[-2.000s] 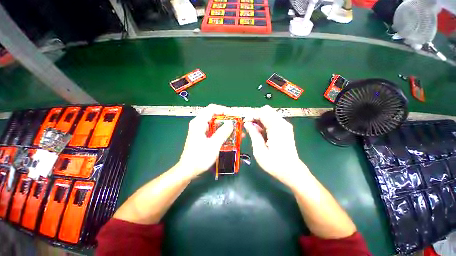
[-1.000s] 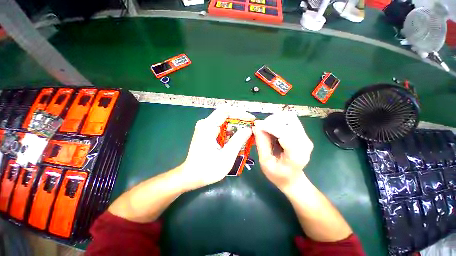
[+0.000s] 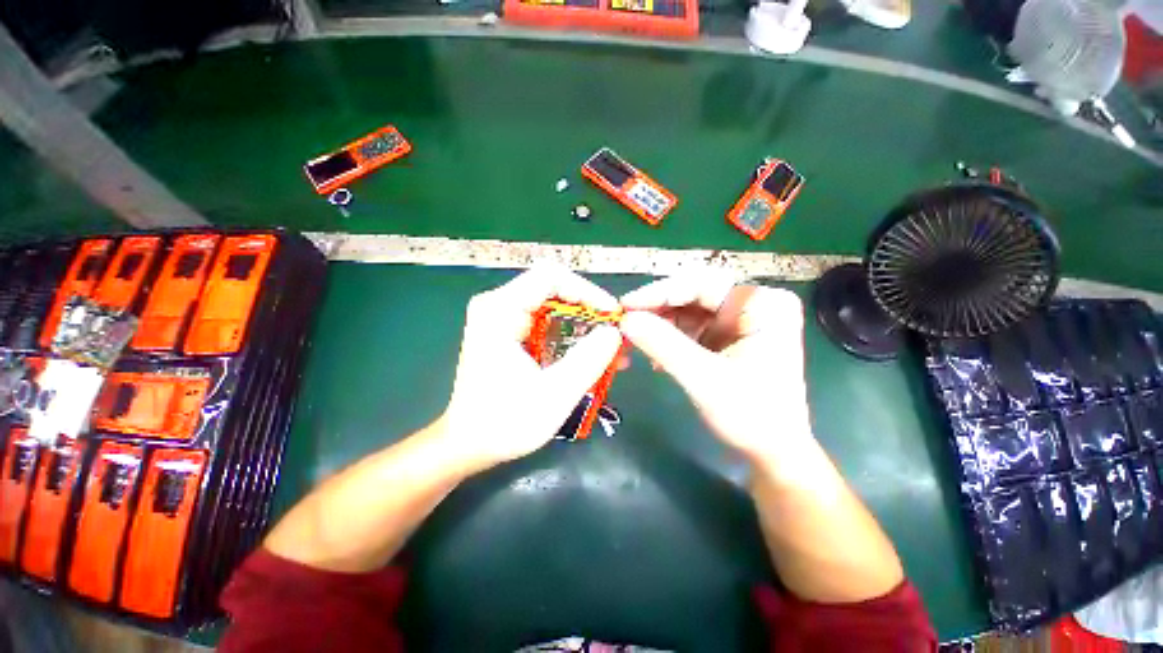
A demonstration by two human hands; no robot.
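An open orange-rimmed phone unit (image 3: pixel 561 334) is over the green bench, with its dark screen end towards me and its board end away. My left hand (image 3: pixel 517 370) holds it around the left side, thumb across the board. My right hand (image 3: pixel 727 351) has thumb and fingertips pinched together at the unit's upper right corner; whether a small part is between them is too small to tell. A small pale and dark part (image 3: pixel 608 418) shows beside the unit's lower right edge. My left hand hides much of the unit's middle.
Orange phone units (image 3: pixel 629 186) and small round parts (image 3: pixel 582 212) lie on the green belt (image 3: pixel 485 115) beyond the pale strip (image 3: pixel 421 253). Stacked black trays with orange rear covers (image 3: pixel 166 529) stand left. A black fan (image 3: pixel 963 262) and black blister tray (image 3: pixel 1059 447) are right.
The units on the belt have shifted left in view. The right fingertips have come in to the unit's upper right corner. The unit is now tilted, its screen end mostly covered by the left hand.
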